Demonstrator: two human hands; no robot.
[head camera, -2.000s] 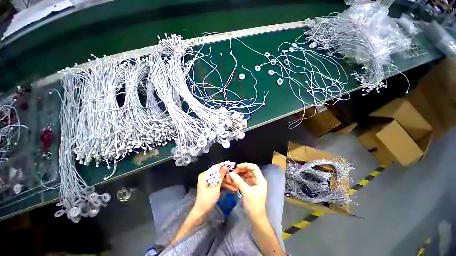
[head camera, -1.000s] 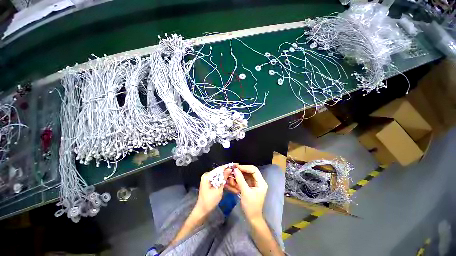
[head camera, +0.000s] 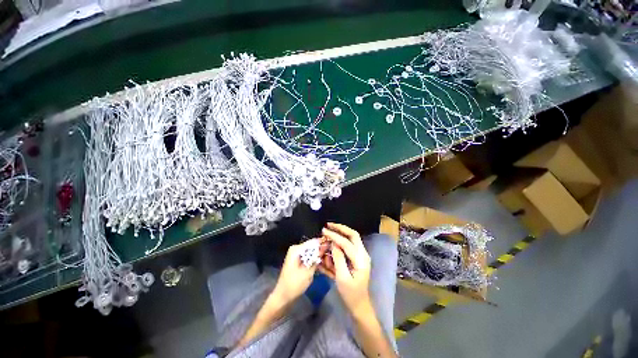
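Observation:
My left hand (head camera: 296, 269) is closed around a small bunch of white cable end pieces (head camera: 310, 254) above my lap. My right hand (head camera: 347, 260) touches the bunch's right side, its fingertips bent together beside my left fingers. Whether my right fingers pinch a single piece is hidden. Thick white cable bundles (head camera: 150, 150) lie side by side on the green bench (head camera: 364, 150), some with round ends over the near edge. Loose leads (head camera: 437, 108) with small discs lie spread to their right.
Bagged leads (head camera: 514, 59) lie at the bench's far right. An open carton (head camera: 409, 274) with coiled leads stands by my right knee; another open carton (head camera: 558, 199) is farther right. A clear tray (head camera: 66, 203) with red pieces is at far left. The green conveyor (head camera: 280, 31) runs behind.
My right hand has moved slightly up and its fingers have shifted against the bunch. My left hand still holds the bunch, turned slightly. The view has shifted a little.

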